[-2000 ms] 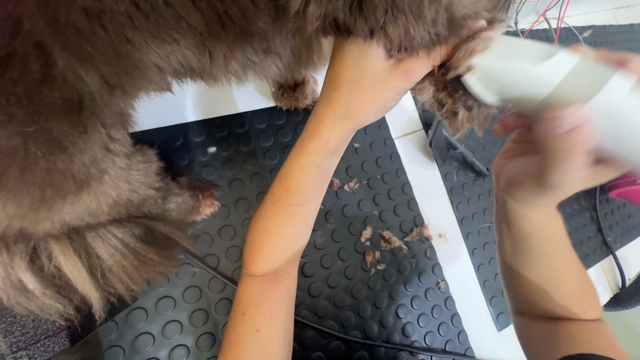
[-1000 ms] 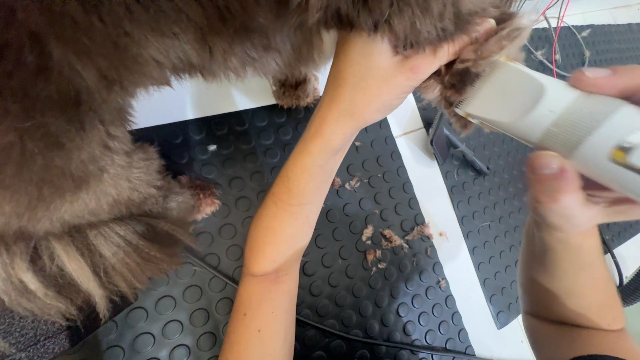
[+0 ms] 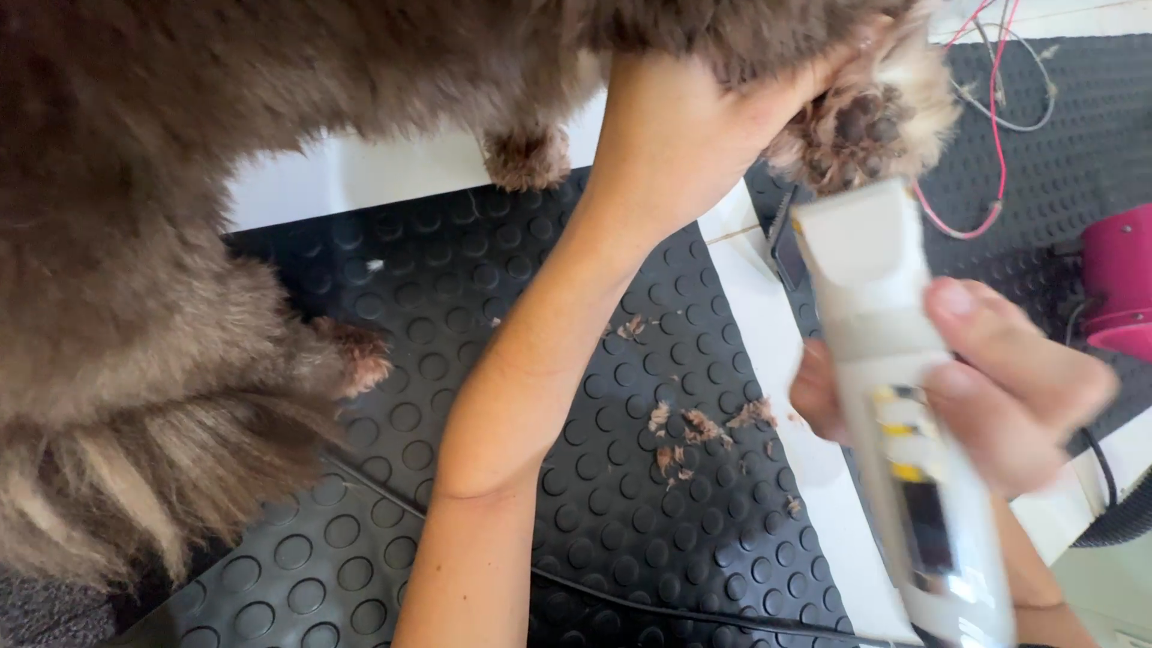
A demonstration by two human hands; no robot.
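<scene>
A brown long-haired dog (image 3: 162,180) stands across the left and top of the view. My left hand (image 3: 693,135) is closed around one of its legs, fingers partly hidden by fur, so the paw (image 3: 855,135) shows its pads. White electric hair clippers (image 3: 891,351) are in my right hand (image 3: 1008,387), held close to upright with the head at the lower edge of that paw; whether they touch is unclear. Two other paws, one at the upper middle (image 3: 526,157) and one at the left (image 3: 355,357), are on or near the mat.
Cut fur tufts (image 3: 702,427) lie on the black studded rubber mat (image 3: 630,540), and a black cord (image 3: 630,610) runs across it. Pink and grey cords (image 3: 1001,135) and a pink cylindrical object (image 3: 1120,283) are at the right. White tile (image 3: 810,450) shows between the mats.
The clippers have turned from slanting in from the right to nearly upright, below the paw. My right hand has turned with them. More of the paw's underside shows. My left arm stays in place.
</scene>
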